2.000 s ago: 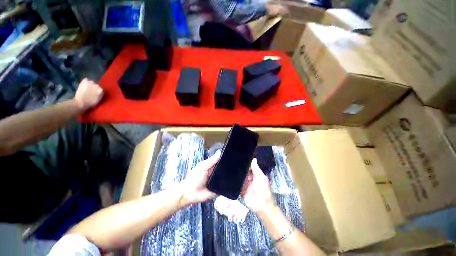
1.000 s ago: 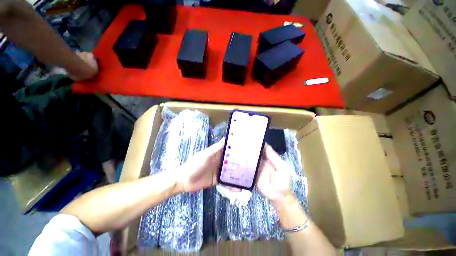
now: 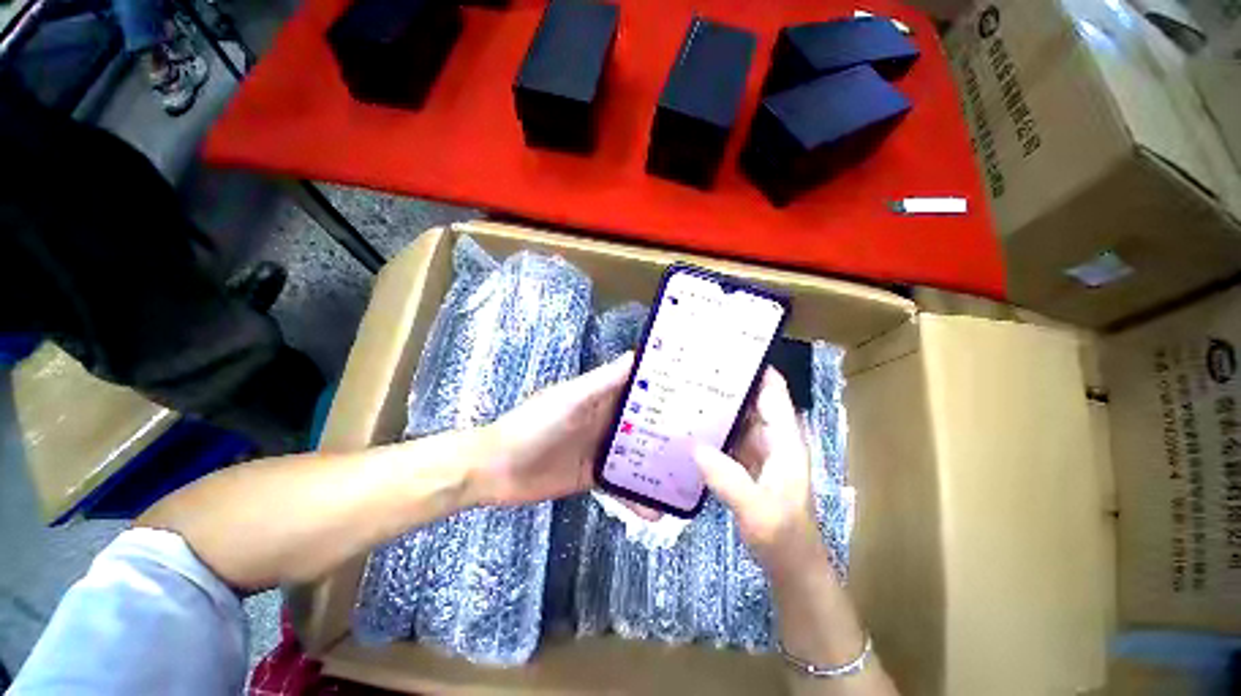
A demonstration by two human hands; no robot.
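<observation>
A smartphone (image 3: 691, 388) with a lit white-pink screen is held over an open carton (image 3: 1014, 503). My left hand (image 3: 558, 438) is bare and holds the phone from its left side. My right hand (image 3: 769, 469) is bare, at the phone's lower right, with the thumb over the screen; its other fingers are partly hidden behind the phone. Bubble-wrapped bundles (image 3: 497, 340) fill the carton on both sides. A crumpled white lump (image 3: 637, 521) lies under the phone. A black piece (image 3: 793, 370) shows in the carton behind my right hand.
A red table (image 3: 449, 157) stands beyond the carton with several black blocks (image 3: 701, 102) and a small white stick (image 3: 932, 207). Large printed cartons (image 3: 1075, 123) are stacked at the right. A person's dark-clothed legs (image 3: 150, 286) are at the left.
The phone screen, dark at first, is lit. My right thumb has moved over the screen. The view has tilted down, and the neighbour's forearm has left the picture.
</observation>
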